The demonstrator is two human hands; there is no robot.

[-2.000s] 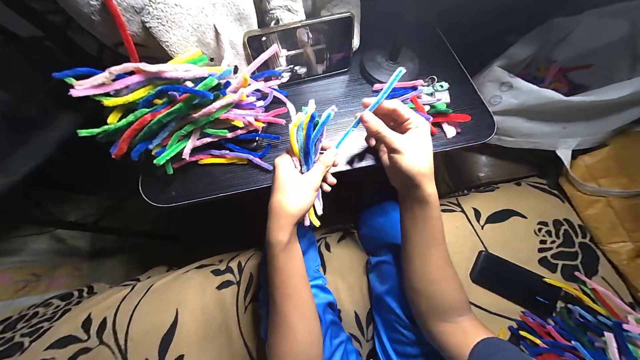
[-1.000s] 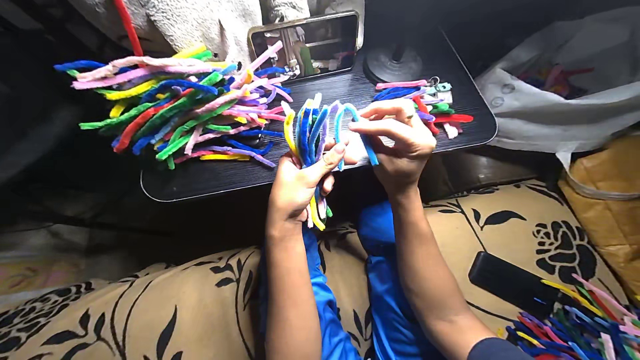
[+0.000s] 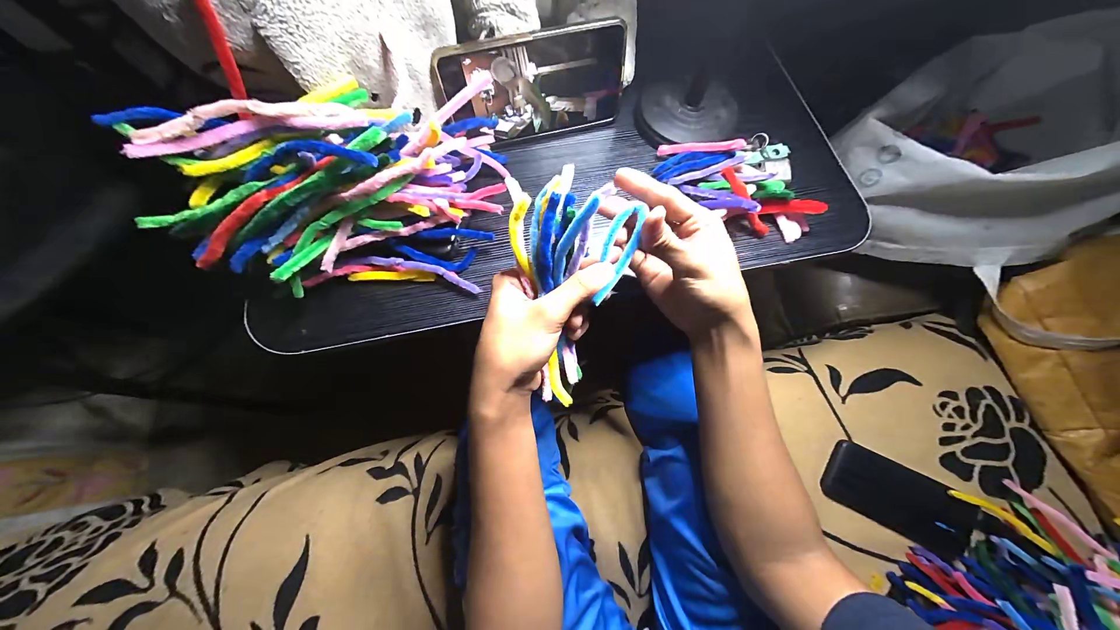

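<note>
My left hand (image 3: 534, 324) is closed around a bundle of bent fuzzy pipe cleaners (image 3: 547, 232) in blue, yellow, white and purple, whose ends stick out below the fist. Beside the bundle, the fingers of my right hand (image 3: 687, 254) hold a light blue pipe cleaner (image 3: 636, 232) bent into a narrow loop. To the left, a large pile of multicoloured pipe cleaners (image 3: 289, 192) lies on the black table (image 3: 385, 319). A smaller group of pipe cleaners (image 3: 713, 179) lies at the table's right, with a small keyring (image 3: 759, 140) at its edge.
A phone with a lit screen (image 3: 534, 79) leans at the table's back, near a round dark base (image 3: 687, 109). A white bag (image 3: 945, 192) stands at the right. On the floral couch (image 3: 875, 350) are a black phone-like object (image 3: 901, 499) and more pipe cleaners (image 3: 1006, 577).
The light blue pipe cleaner was straight two seconds ago and is now bent into a loop. My right hand has moved down and closer to the bundle since then.
</note>
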